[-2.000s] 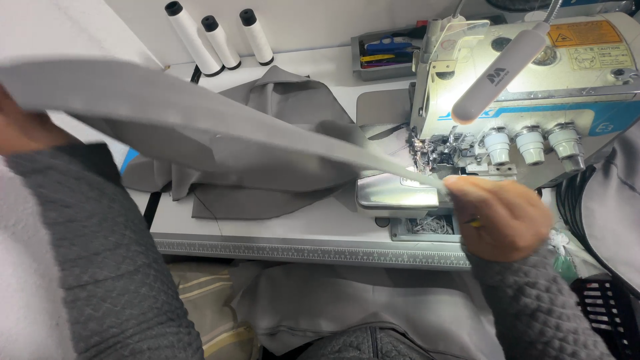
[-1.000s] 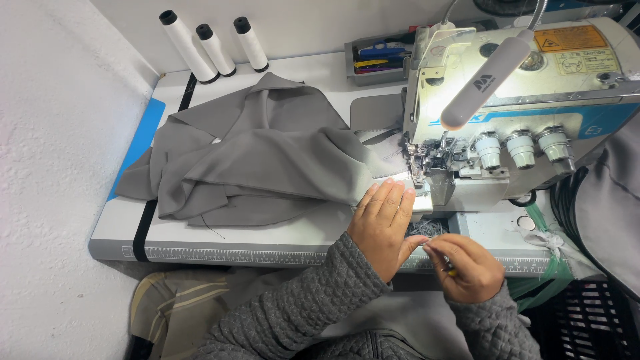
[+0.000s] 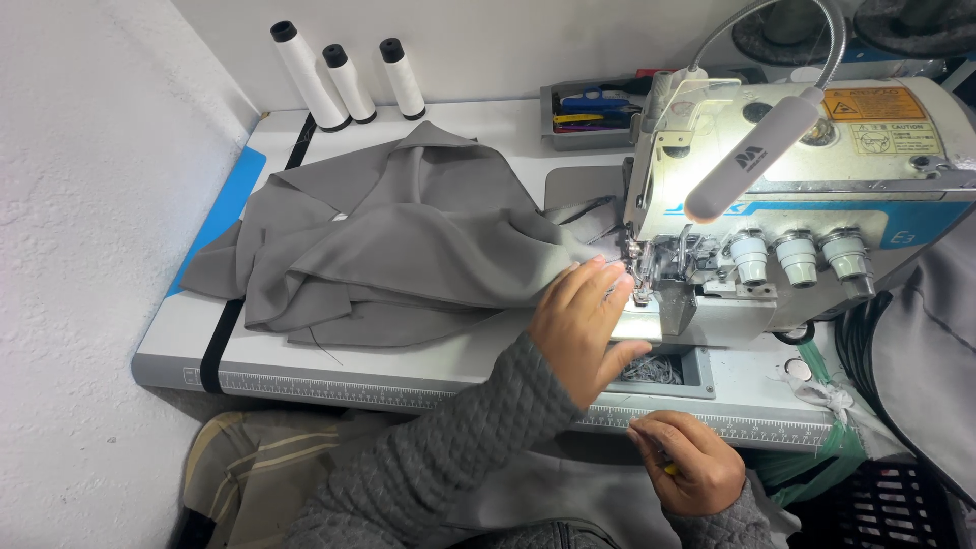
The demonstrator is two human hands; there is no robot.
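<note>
Grey fabric [image 3: 427, 244] lies folded and bunched on the white sewing table, its right end reaching the needle area of an overlock sewing machine [image 3: 793, 175]. My left hand [image 3: 583, 328] rests with fingers spread on the fabric's right end, just left of the presser foot [image 3: 642, 293]. Beyond my fingertips, a zipper [image 3: 583, 207] shows at the fabric's edge. My right hand [image 3: 690, 461] is curled near the table's front edge, closed around a small yellow item [image 3: 671, 469] that is mostly hidden. A lamp [image 3: 751, 156] lights the needle area.
Several white thread cones [image 3: 309, 76] stand at the back. A grey tray [image 3: 591, 139] holds tools. Thread scraps [image 3: 652, 369] fill a recess before the machine. A ruler strip [image 3: 381, 395] runs along the front edge. A black plastic basket [image 3: 884, 503] sits lower right, beside green ties [image 3: 820, 465].
Two seconds ago both hands held a grey strip of fabric stretched in the air; now the fabric lies on the table. Since one second ago, my right hand has moved slightly away from my left.
</note>
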